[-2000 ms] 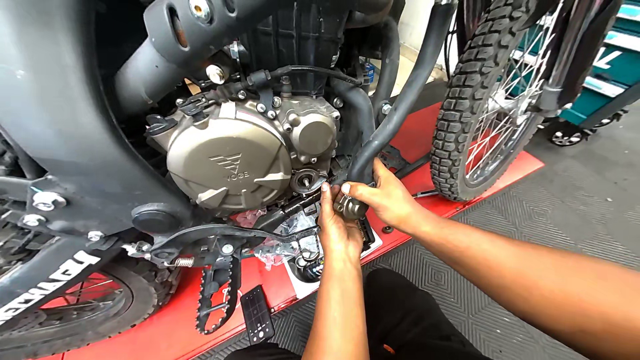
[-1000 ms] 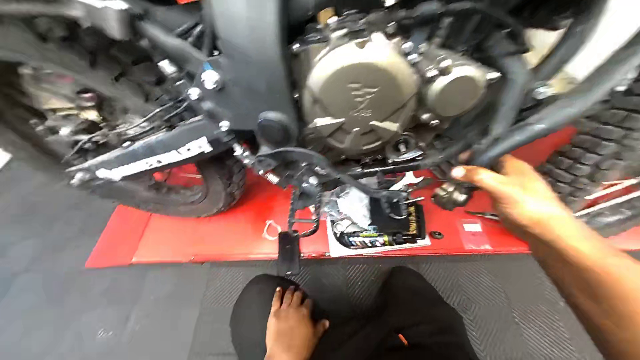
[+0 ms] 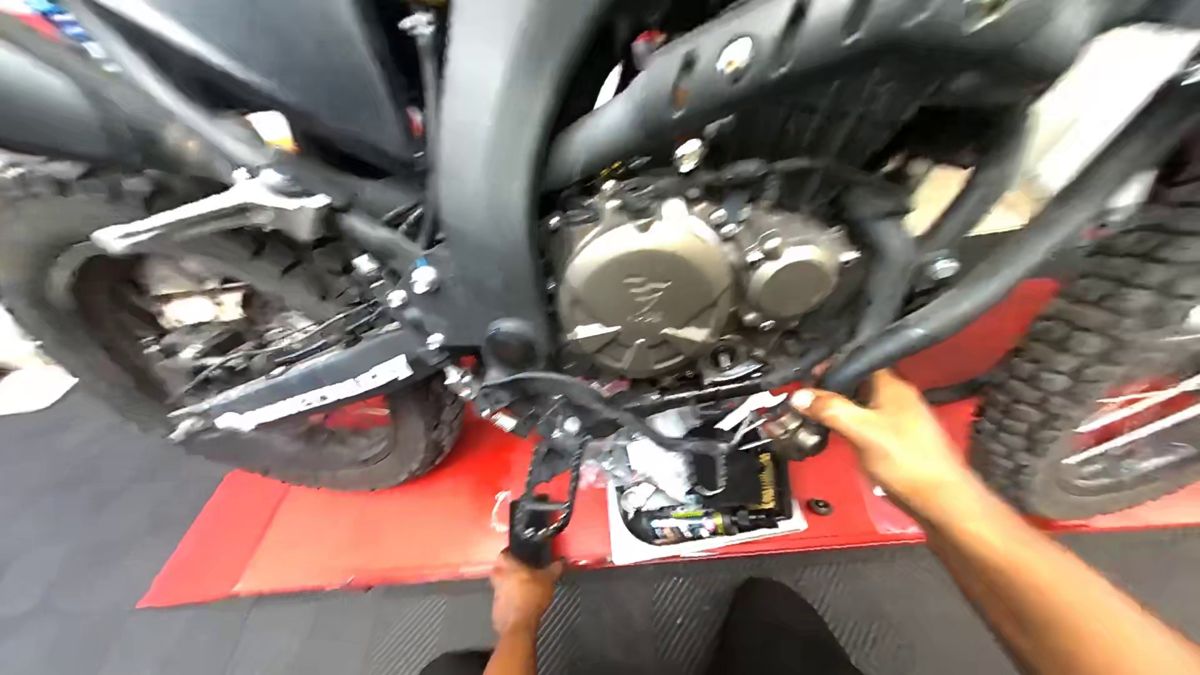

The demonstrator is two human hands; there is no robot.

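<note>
My left hand (image 3: 525, 591) is low in the view, closed on the lower end of a black handheld device (image 3: 532, 536) beside the toothed footpeg (image 3: 570, 459). My right hand (image 3: 891, 427) is curled at the lower bend of the motorcycle's black frame tube (image 3: 975, 295), its fingers partly hidden behind it. The thumb lies close to a dark metal fitting (image 3: 804, 439) below the tube. Up and to the left is the bronze-coloured round engine cover (image 3: 647, 295), with a smaller round cover (image 3: 794, 281) on its right.
A white-edged tray (image 3: 708, 544) with a bottle (image 3: 684, 525), a black packet and clear plastic lies on the red platform (image 3: 375, 534). A small dark round part (image 3: 819, 507) lies to its right. The rear wheel (image 3: 328, 459) and knobby front tyre (image 3: 1059, 403) stand either side.
My left hand has gone from beside the right hand to my knee, then to the black device, which it now grips. The right hand stays by the tube. The view has swung toward the rear wheel.
</note>
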